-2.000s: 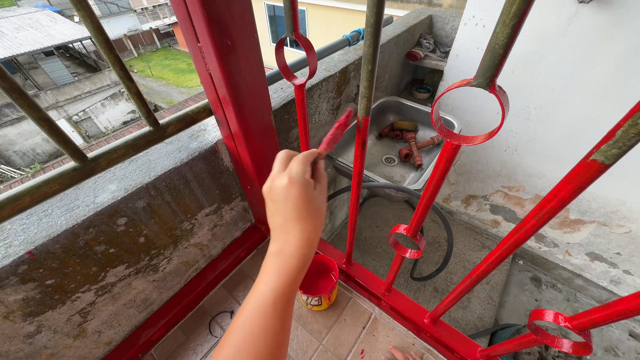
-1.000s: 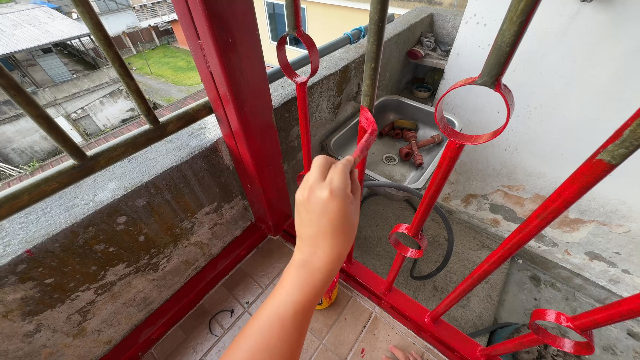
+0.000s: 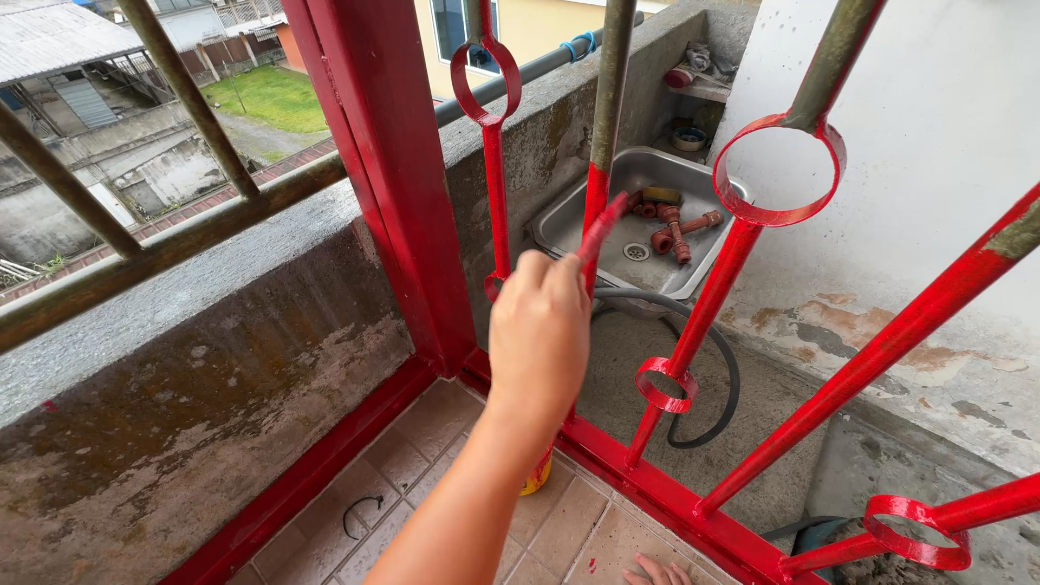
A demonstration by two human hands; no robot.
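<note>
My left hand point(image 3: 540, 325) is shut on a paintbrush point(image 3: 603, 227) coated in red paint, its bristles beside a vertical metal bar point(image 3: 611, 89). That bar is red on its lower part and dull greenish-brown above. A yellow paint container point(image 3: 538, 478) stands on the tiles, mostly hidden behind my left forearm. At the bottom edge, the spread fingers of my right hand point(image 3: 660, 571) rest on the floor with nothing seen in them; the rest is out of view. Red rings point(image 3: 788, 218) join other bars, one of which point(image 3: 877, 349) slants at the right, red with a greenish-brown patch.
A red post point(image 3: 390, 179) stands left of the bars, by a rough concrete wall point(image 3: 244, 357). Beyond the bars are a steel sink point(image 3: 552, 215) holding reddish pipe fittings point(image 3: 674, 231), and a dark hose point(image 3: 735, 374). A thin black strip point(image 3: 348, 520) lies on the tiles.
My left hand first moved right and down with the paintbrush, uncovering the sink's left part and covering more of the paint container. The brush has since tipped to the right.
</note>
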